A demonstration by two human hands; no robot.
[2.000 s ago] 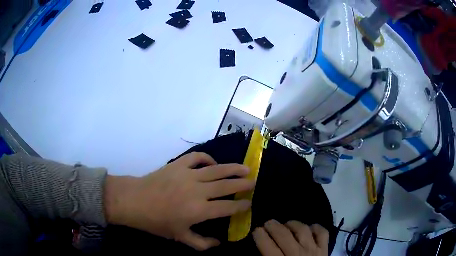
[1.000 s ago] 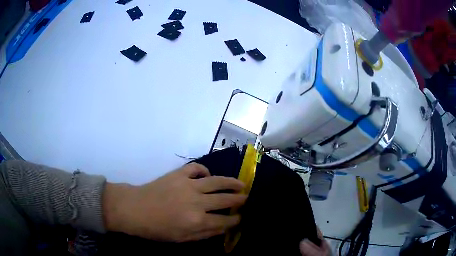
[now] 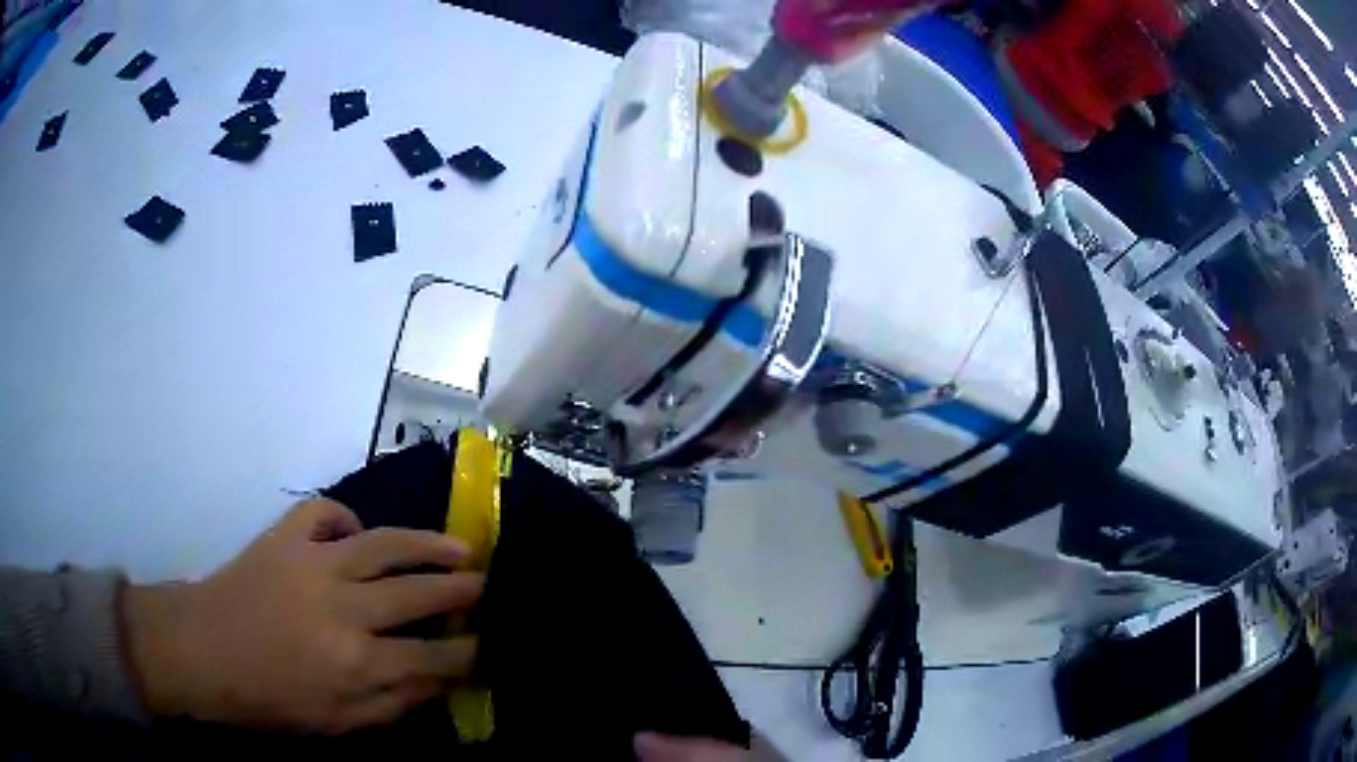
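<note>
A black fabric panel [image 3: 573,596] lies at the needle area of the white sewing machine [image 3: 878,194] and hangs toward me. A yellow template [image 3: 475,514] lies on it, its far end at the presser foot. My left hand [image 3: 320,618] presses flat with its fingertips on the template and cloth. My right hand [image 3: 692,747] is cut off by the bottom edge; only a small part shows at the panel's right edge, and its grip cannot be seen. The needle is hidden by the machine head.
Several small black patches [image 3: 374,231] lie scattered at the upper left. Black shears [image 3: 889,670] and yellow snips [image 3: 865,533] lie right of the cloth. A dark flat object [image 3: 1146,670] is at the lower right. A pink thread cone [image 3: 841,23] stands above the machine head.
The view has swung right, so machine and table sit further left. My left hand stays on the template. My right hand, earlier on the cloth, has moved down mostly out of the picture.
</note>
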